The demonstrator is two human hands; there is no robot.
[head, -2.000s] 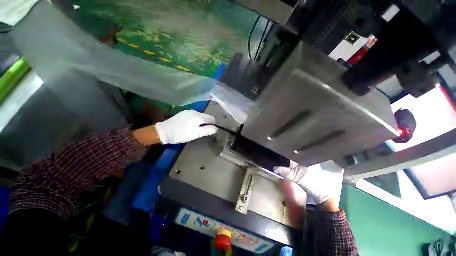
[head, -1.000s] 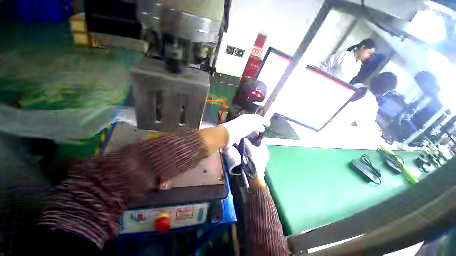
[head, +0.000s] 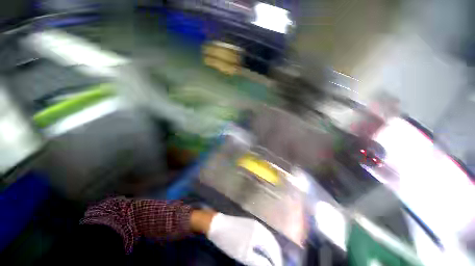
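The view is strongly blurred. My left hand (head: 245, 240), in a white glove, is low in the middle, in front of the welder's base plate (head: 229, 179). Its fingers reach the bottom edge, where a small dark shape shows; I cannot tell whether they hold it. I cannot make out my right hand. The welding fixture (head: 259, 169) shows yellow inside, with no black adapter visible on it. The grey horn (head: 289, 136) is a smear behind it. The pale film strip (head: 182, 115) comes in from the left.
A yellow-green bar (head: 75, 105) lies along the left-hand line. At the right are a bright monitor (head: 429, 176) and a dark rounded head with red lights (head: 373, 157). A green surface (head: 375, 248) is at the lower right.
The view has swung left, bringing the left line back in. My left hand has moved from beside the right-hand bench to low in front of the plate. My right hand is no longer distinguishable.
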